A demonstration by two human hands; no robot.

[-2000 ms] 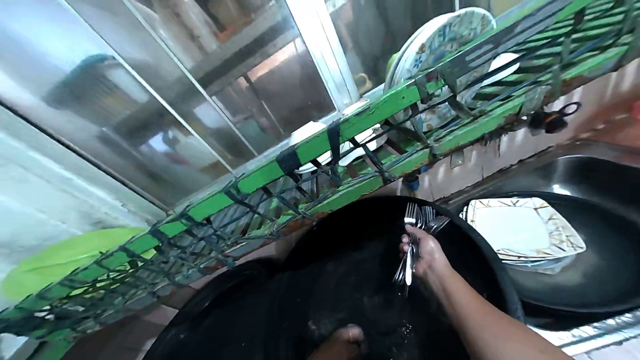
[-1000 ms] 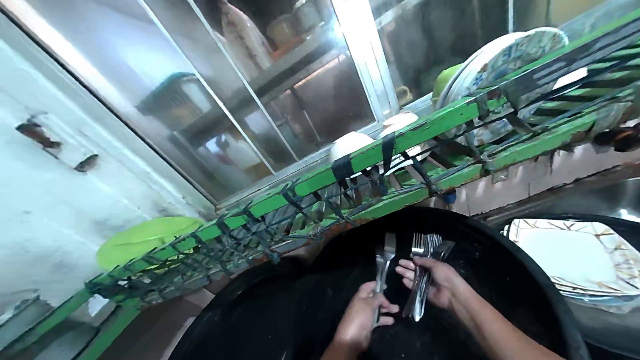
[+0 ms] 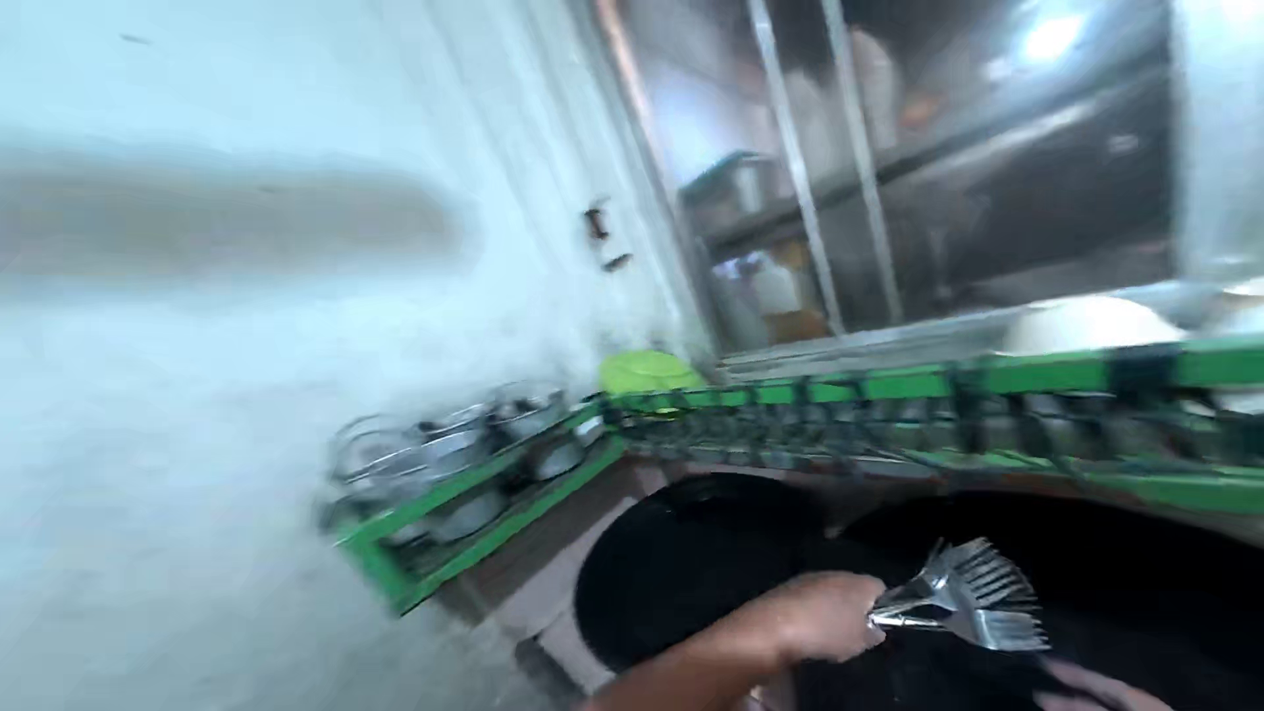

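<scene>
A fanned bunch of metal forks (image 3: 978, 597) is in my left hand (image 3: 829, 617), which grips the handles, tines pointing right. My right hand (image 3: 1096, 686) shows only partly at the bottom edge, just below and right of the forks; its fingers are blurred and what it holds is not visible. Both hands are over a large black tub (image 3: 1136, 573). A second round black container (image 3: 681, 563) lies left of it, beyond my left forearm.
A green rack (image 3: 889, 390) bound with dark strips runs behind the tubs, bearing a lime-green plastic item (image 3: 647, 373) and a white bowl (image 3: 1091, 324). Metal pots (image 3: 449, 449) stand on its left arm (image 3: 375, 563) against the pale wall (image 3: 247, 395). A window (image 3: 839, 178) is behind.
The view has swung left. The forks that were in my right hand one second ago are now bunched in my left hand, and my right hand has dropped to the frame's edge.
</scene>
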